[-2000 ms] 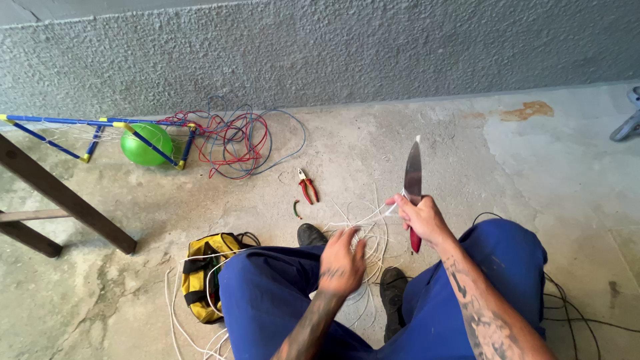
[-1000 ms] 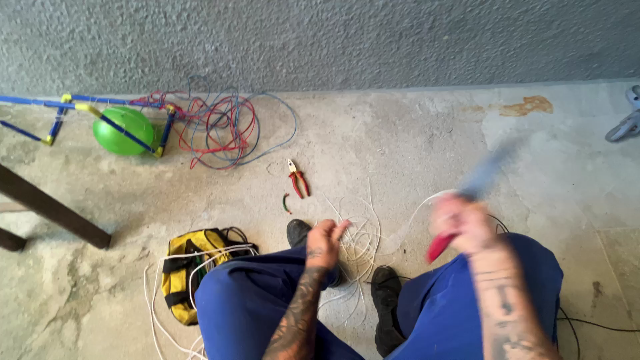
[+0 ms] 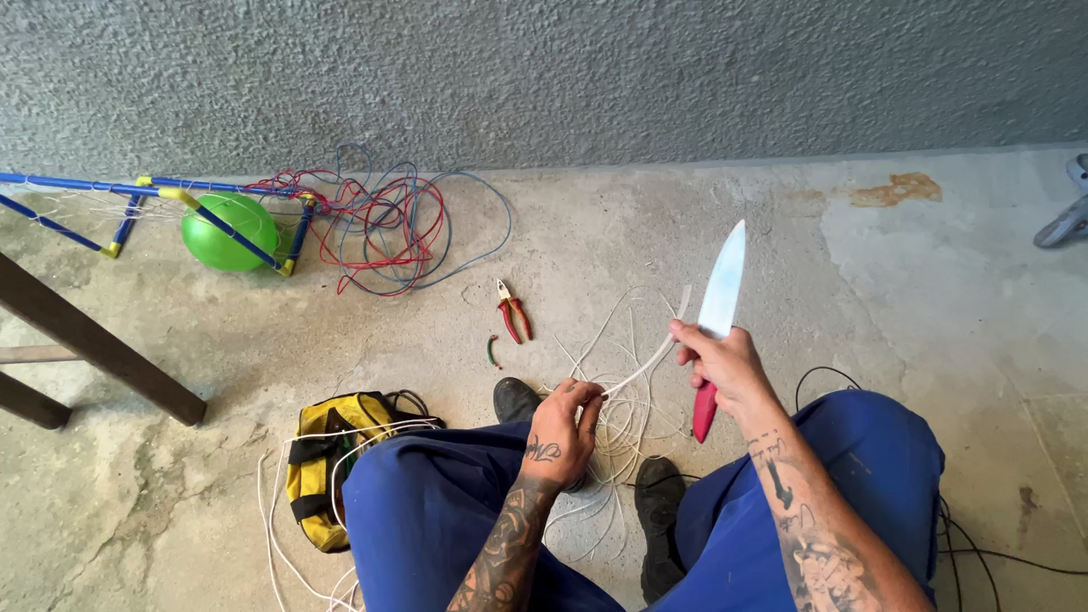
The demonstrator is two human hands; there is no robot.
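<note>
My right hand (image 3: 722, 361) grips the red handle of a kitchen knife (image 3: 722, 285), its blade pointing up and away from me. Between the thumb and fingers of that same hand runs a white cable (image 3: 653, 360), whose short end sticks out beside the blade. My left hand (image 3: 565, 429) pinches the cable lower down, to the left. Loose coils of thin white wire (image 3: 625, 425) lie on the floor between my shoes, partly behind my left hand. Farther off on the concrete are combination pliers (image 3: 514, 313) with red handles and a short green piece (image 3: 492, 350).
A yellow and black tool bag (image 3: 319, 518) with white cable stands by my left knee. Red and blue wires (image 3: 408, 246) lie tangled near the wall, beside a green ball (image 3: 228, 234) in a small blue-framed goal. Dark wooden legs (image 3: 102, 348) stand left; black cable (image 3: 977, 552) lies right.
The knife, blurred in motion to the right a second ago, is back near my left hand with its blade upright. Both hands now hold the white cable between them.
</note>
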